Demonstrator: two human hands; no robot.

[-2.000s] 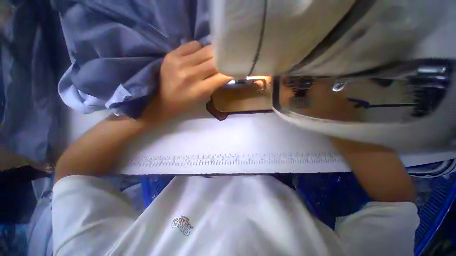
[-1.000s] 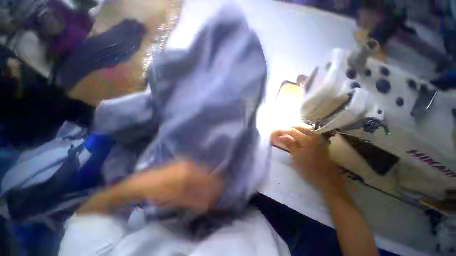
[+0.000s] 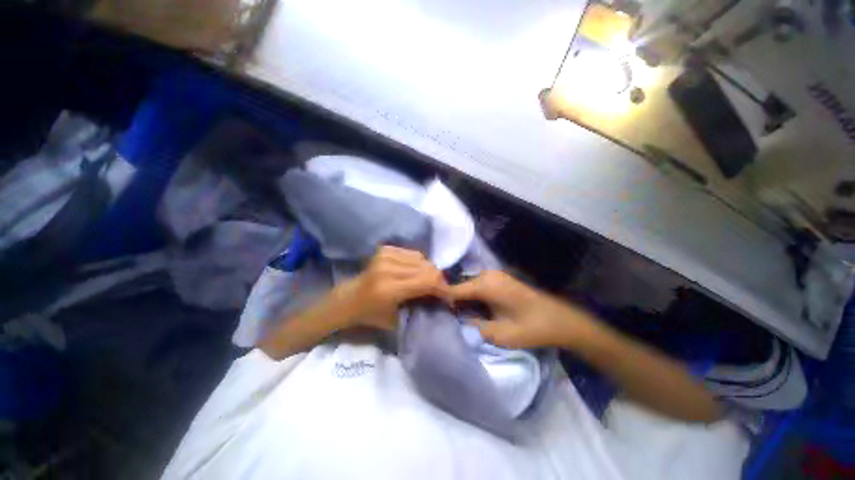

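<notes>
The grey garment piece (image 3: 361, 220) is bunched over my lap, below the table's front edge, with paler inner cloth showing at its folds. My left hand (image 3: 403, 286) pinches the cloth near the middle of the bunch. My right hand (image 3: 506, 309) is beside it, its fingertips meeting the left ones on the same cloth. Both hands are bare and slightly blurred. The exact edge or seam between the fingertips is too blurred to tell.
The white machine table (image 3: 412, 84) runs diagonally above my hands. The sewing machine's lit needle plate (image 3: 609, 89) and a black pad (image 3: 712, 120) are at the upper right. Pale cloth (image 3: 225, 253) and blue baskets lie at the left. Another blue basket (image 3: 797, 450) is at the lower right.
The garment has come off the table down to my lap. My right hand has left the needle area and joined my left hand on the cloth. The view has shifted.
</notes>
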